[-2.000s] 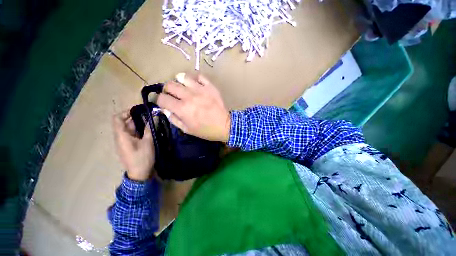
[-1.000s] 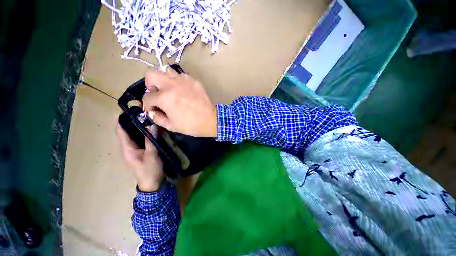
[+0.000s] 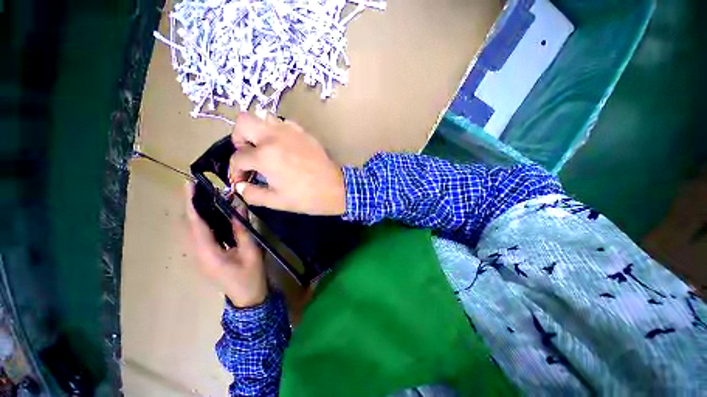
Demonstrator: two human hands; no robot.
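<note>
A black plastic housing (image 3: 298,233) is tilted on the cardboard against the green apron. My left hand (image 3: 226,252) holds it from the left, fingers around its edge. My right hand (image 3: 287,167) lies over its upper part, thumb and fingertips pinched at the rim near a small whitish spot. I cannot tell what that spot is, and the fingers hide part of it. A white wrap shows on a right-hand fingertip. A loose heap of white narrow strips (image 3: 256,50) lies just beyond my right hand.
The cardboard sheet (image 3: 403,70) covers the work surface, with a dark seam at the left. The dark green conveyor belt (image 3: 116,201) runs along its left edge. A green-teal lined bin (image 3: 593,85) stands at the right, holding a white flat piece (image 3: 523,74) with grey-blue shapes.
The view has shifted, so heap and bin appear further left than at first. The housing has turned and its rim now looks narrower. My right hand has moved from across the rim to a pinch at it.
</note>
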